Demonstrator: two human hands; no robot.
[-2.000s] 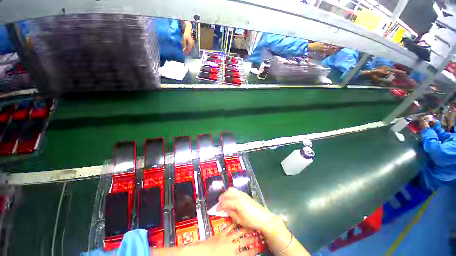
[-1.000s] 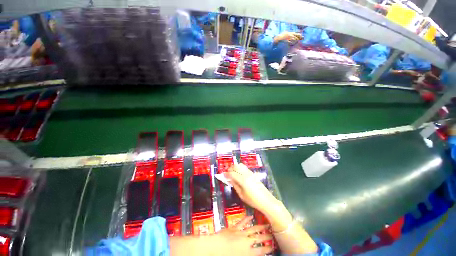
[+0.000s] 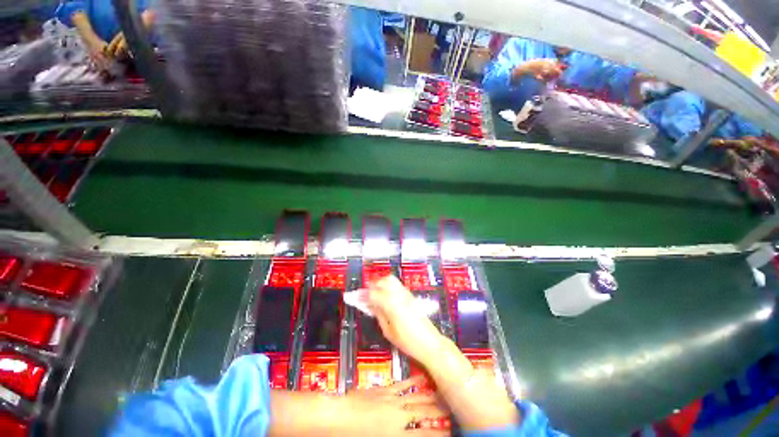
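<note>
A clear blister tray [image 3: 237, 363] lies in front of me with two rows of open red flip phones, dark screens up [image 3: 275, 319] and red keypads below. My right hand [image 3: 389, 305] pinches a small white wiping cloth [image 3: 355, 300] over the middle column, at the top of a near-row phone's screen. My left hand [image 3: 393, 413] lies low across the near-row keypads, its fingers spread and pointing right, partly under my right forearm. The parts of the phones beneath both hands are hidden.
A white bottle [image 3: 579, 294] stands right of the tray. A neighbouring tray of closed red phones [image 3: 41, 326] is at left. Beyond the green belt [image 3: 384, 175] are stacked trays [image 3: 252, 68] and people in blue sleeves. A grey shelf [image 3: 512, 27] runs overhead.
The view has shifted, so the tray and bottle appear further right. My right hand with the cloth has moved left across the tray, from the fourth column to the middle one. My left hand stays low.
</note>
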